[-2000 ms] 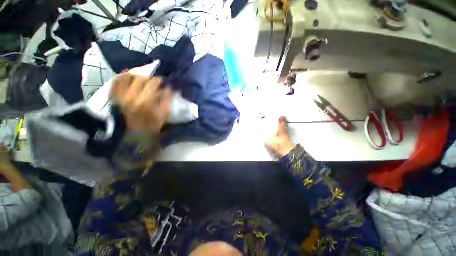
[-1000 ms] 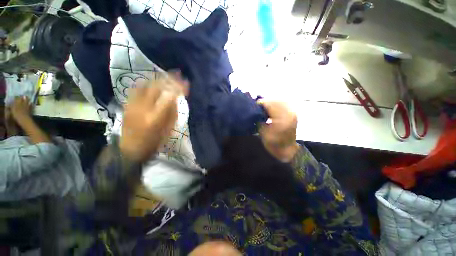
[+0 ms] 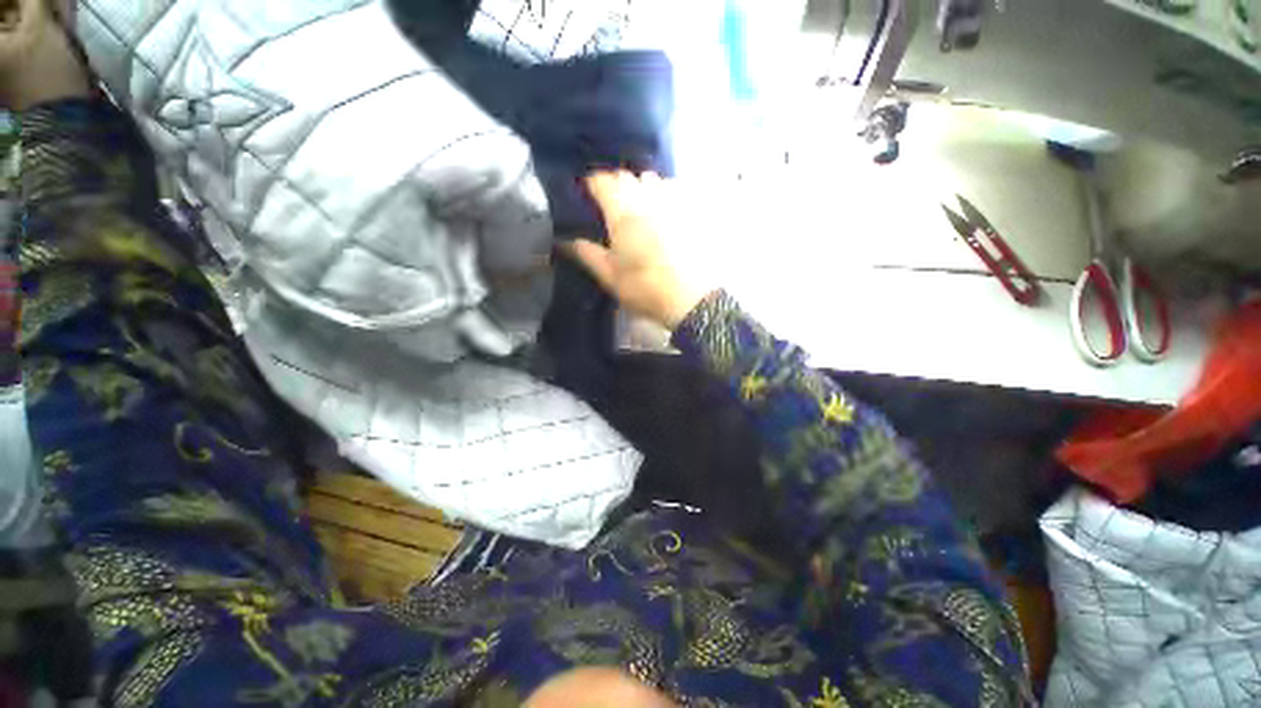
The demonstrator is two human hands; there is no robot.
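Observation:
White quilted lining (image 3: 346,208) with dark stitched lines is spread from the upper left down over my lap, with a rolled fold near its middle. Navy shell fabric (image 3: 588,118) lies beside and behind it, on the table's left part. My left hand (image 3: 35,56) is at the upper left corner beside the lining's edge; its fingers are cut off by the frame. My right hand (image 3: 636,242) rests at the navy fabric's right edge, thumb and fingers apart. The sewing machine's presser foot (image 3: 885,132) stands to the right of the fabric, with no fabric under it.
Red thread snips (image 3: 993,252) and red-and-white-handled scissors (image 3: 1101,284) lie on the white table (image 3: 899,325). A red plastic sheet (image 3: 1169,422) hangs at the right edge above a quilted pile (image 3: 1155,588). A slatted wooden seat (image 3: 374,533) shows below.
My left hand has moved far to the upper left, and the lining is now spread wide across the left side. My right hand has moved left and up along the navy fabric.

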